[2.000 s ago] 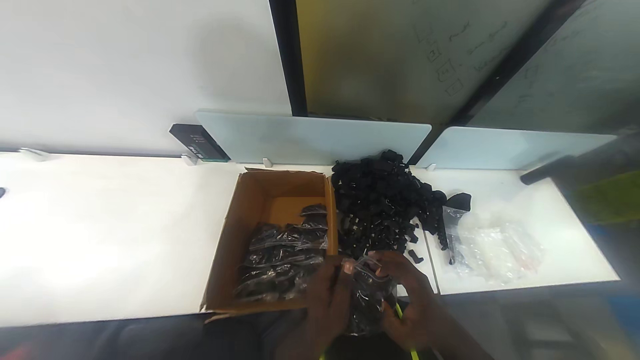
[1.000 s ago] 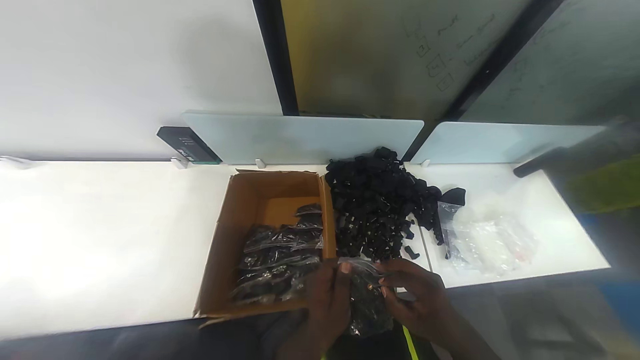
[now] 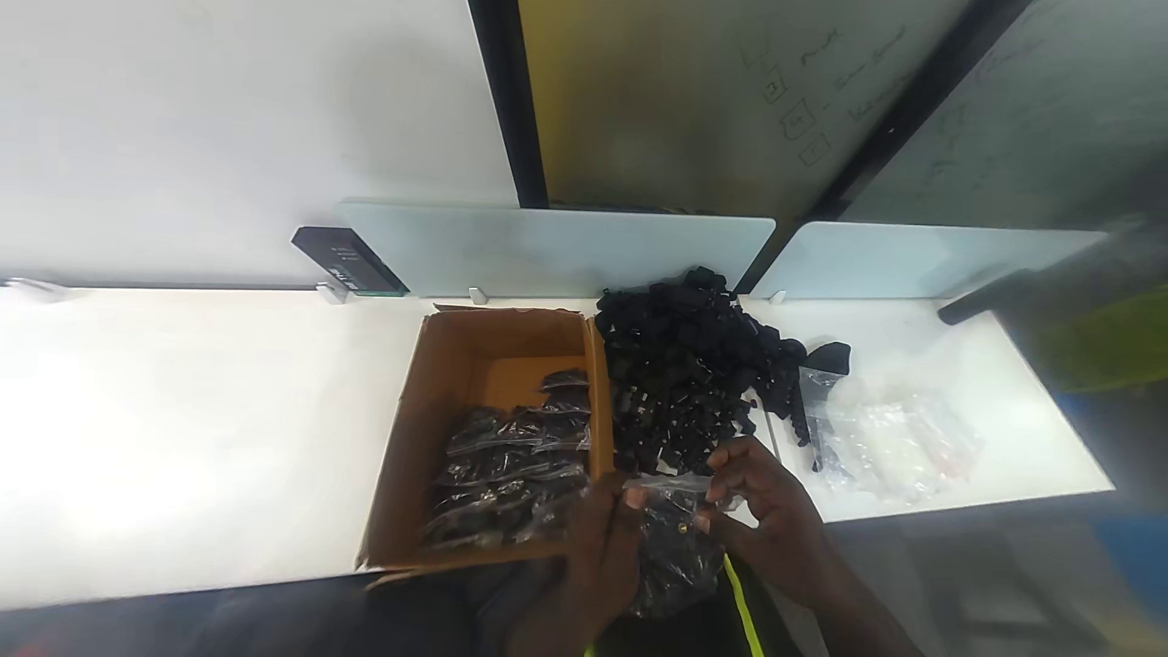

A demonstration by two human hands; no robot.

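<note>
A clear zip-top plastic bag with dark contents hangs between my hands at the table's front edge. My left hand grips its upper left corner, beside the right wall of a cardboard box. My right hand pinches the upper right part of the bag near its mouth. Inside the open box lie several filled clear bags of dark items. Just beyond my hands, a heap of small black parts is spread on the white table. Whether the bag's mouth is sealed I cannot tell.
Loose clear plastic bags lie on the table's right part, next to a black piece. Low frosted panels line the back edge. A dark box bearing writing leans there. The white table extends left.
My right hand's fingers have shifted along the top of the bag. Both hands hold the bag in all frames. The box and the black heap have stayed as they were.
</note>
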